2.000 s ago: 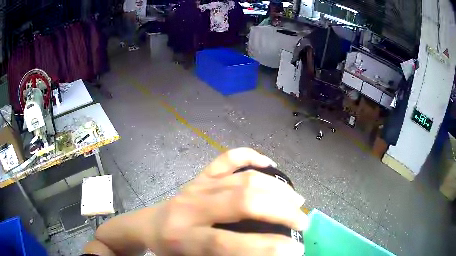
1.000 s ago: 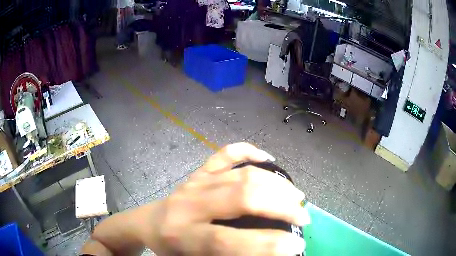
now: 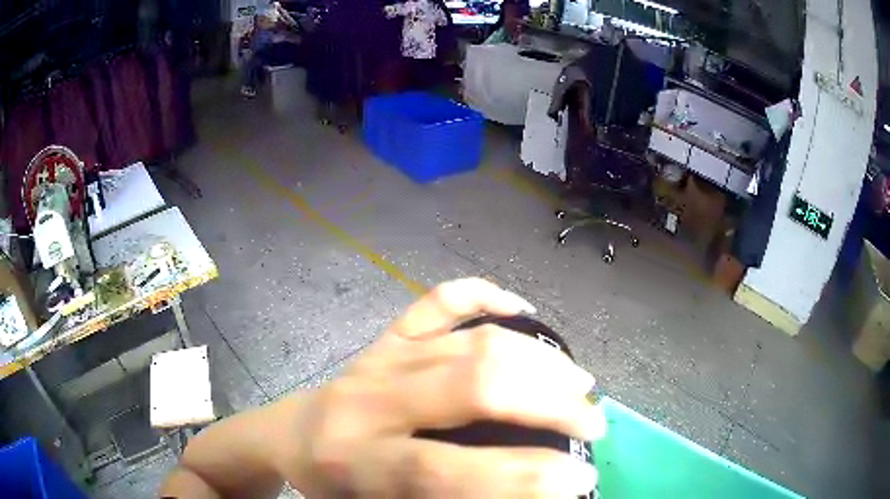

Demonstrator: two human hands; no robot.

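Note:
My left hand [image 3: 390, 419] comes in from the bottom left, large and blurred, very close to the camera. Its fingers are closed on a black, rounded object [image 3: 488, 438] with small white marks at its right edge. The fingers cover most of the object. My right hand is not in view. The rim of a pale green plastic bin [image 3: 673, 456] shows just right of the fingertips, cut off by the bottom edge.
At left stand a table [image 3: 185, 229] with a machine [image 3: 57, 229], a stool [image 3: 181, 386] and a blue bin's corner [image 3: 34, 473]. Ahead are a large blue bin [image 3: 424, 146], a wheeled chair [image 3: 605, 156], a pillar [image 3: 820, 175] and a person's legs [image 3: 252, 73].
From two seconds ago to now, the room has shifted left in the view. The far person's legs look more bent than one second ago. My left hand keeps its hold on the black object.

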